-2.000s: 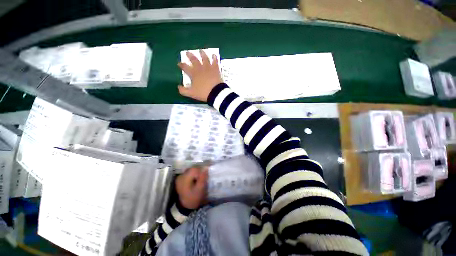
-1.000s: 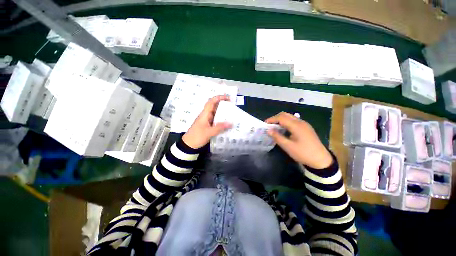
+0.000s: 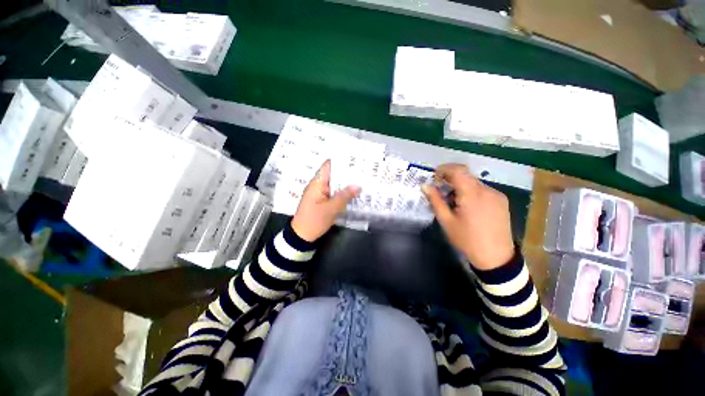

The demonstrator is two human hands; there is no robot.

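Note:
A white barcode sticker sheet [image 3: 386,193] with rows of small dark-printed labels is held between my hands. My left hand [image 3: 321,203] grips its left side between thumb and fingers. My right hand [image 3: 470,213] pinches at its upper right corner; whether a single label is at the fingertips is too blurred to tell. Another label sheet [image 3: 287,158] lies flat on the black worktop, partly behind the held one. A row of white product boxes [image 3: 533,108] lies on the green conveyor belt, with one box [image 3: 423,77] at its left end.
Large white cartons [image 3: 139,197] lean in a stack at left. Pink-and-dark window packs [image 3: 594,294] stand on brown cardboard [image 3: 545,186] at right. More white boxes [image 3: 189,40] are on the belt at upper left. An open brown carton [image 3: 93,329] with white paper is on the floor at lower left.
My right hand first left the box on the belt and joined my left at the sheet. Since then the bent sheet has flattened out, and my right hand has moved slightly up at its corner.

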